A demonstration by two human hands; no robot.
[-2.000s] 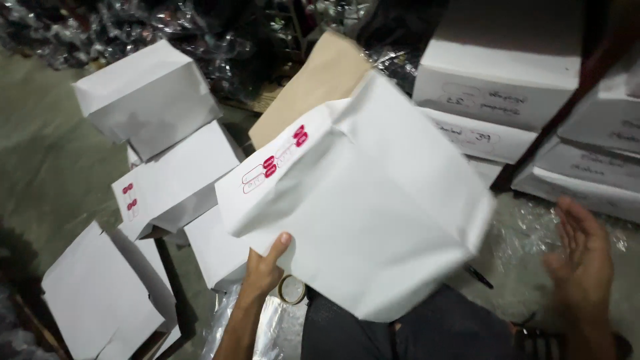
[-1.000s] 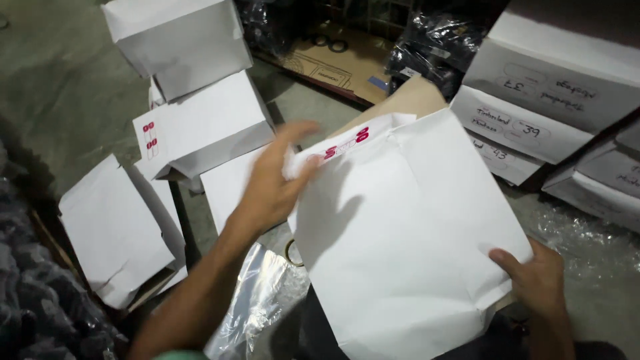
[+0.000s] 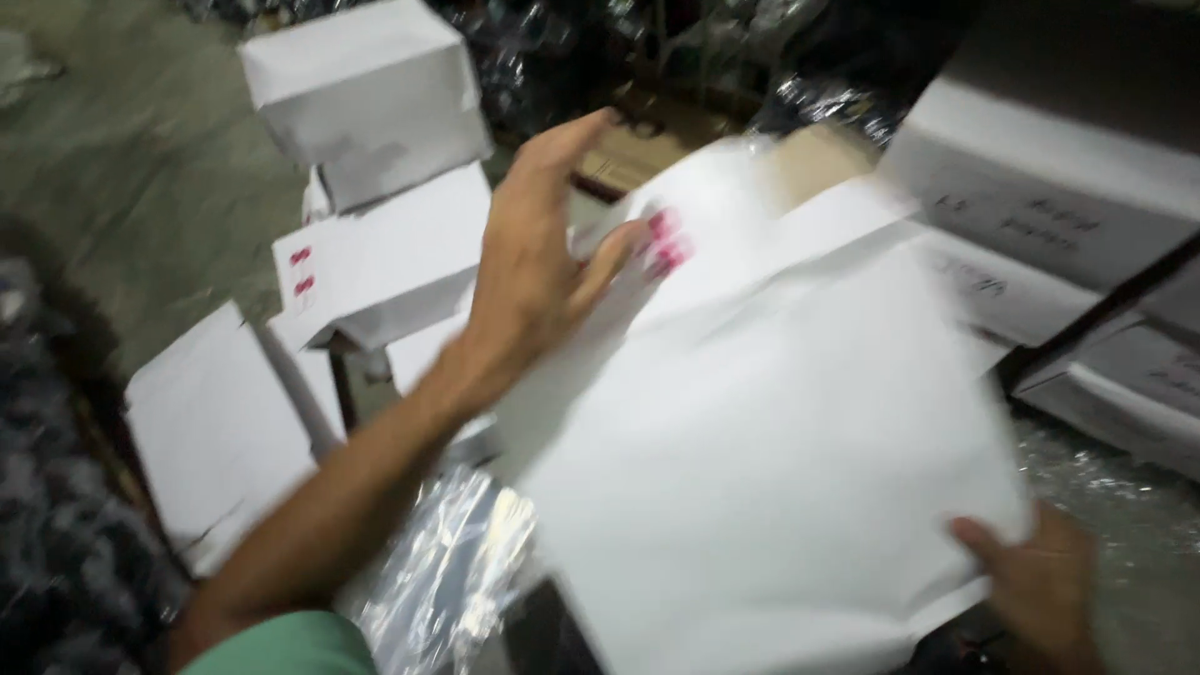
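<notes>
A large white cardboard box (image 3: 778, 441), partly folded and with red printed marks on its flap, spans the middle and right of the view. Brown cardboard (image 3: 820, 164) shows beyond its far edge. My left hand (image 3: 539, 244) is at the far left corner of the box, thumb over the flap by the red marks and fingers spread; whether it grips the flap is blurred. At the lower right corner, my right hand (image 3: 1041, 572) holds the box edge with the thumb on top.
White boxes (image 3: 375, 112) stand stacked at the left, with another white box (image 3: 220, 431) below them. Boxes with handwriting (image 3: 1031, 206) are piled at the right. Clear plastic wrap (image 3: 450, 553) lies near my legs. Plastic-wrapped items (image 3: 525, 56) and a brown carton (image 3: 647, 150) are at the back.
Two seconds ago my left hand held the near edge of the white box and my right hand was off it. My right hand now holds the right corner, and my left is at the flap.
</notes>
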